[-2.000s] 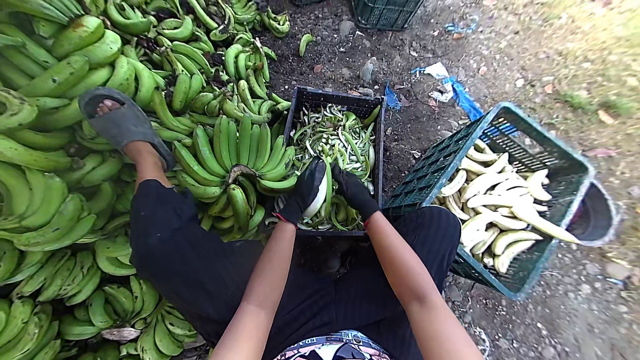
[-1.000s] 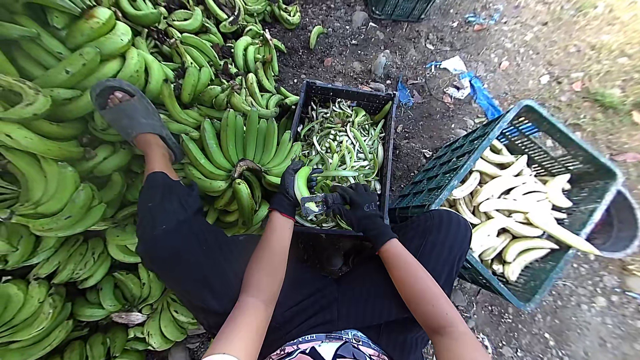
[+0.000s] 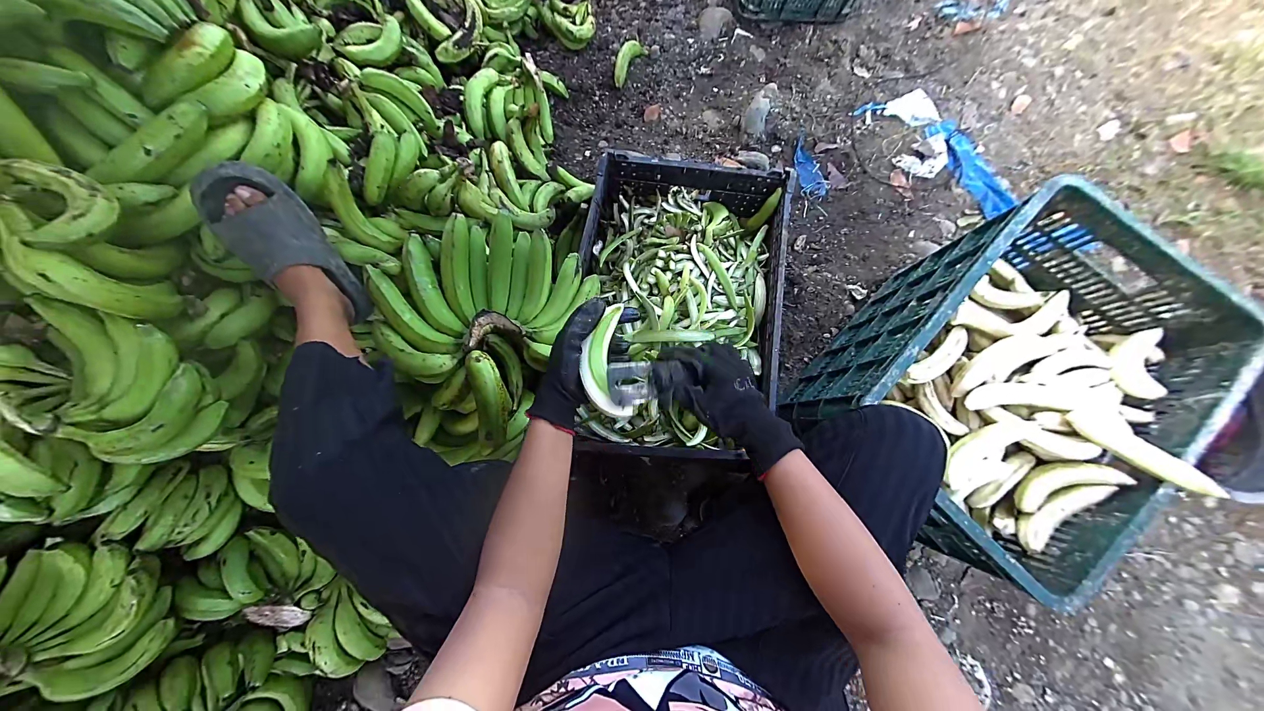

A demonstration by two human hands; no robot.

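Observation:
In a black glove, my left hand (image 3: 571, 367) grips a partly peeled green plantain (image 3: 600, 360), its pale flesh showing along one side. My right hand (image 3: 719, 390), gloved too, is closed on a small peeling tool (image 3: 632, 381) that touches the plantain's lower part; motion blurs the tool, and its exact kind cannot be told. Both hands are over the near end of a black plastic crate (image 3: 780, 286) holding green and white peel strips (image 3: 681, 276). To the right, a tilted green plastic crate (image 3: 1175, 262) holds many peeled plantains (image 3: 1027, 395).
Green plantain bunches (image 3: 128, 415) cover the ground on the left, with my sandalled foot (image 3: 267, 222) among them. One bunch (image 3: 494, 286) lies against the black crate. Blue plastic scraps (image 3: 973, 168) lie on stony soil behind the green crate, and another crate (image 3: 798, 8) is at the top edge.
The plantain in my left hand now shows a long pale peeled side, where one second ago mostly green skin showed. My right hand stays beside it with the tool.

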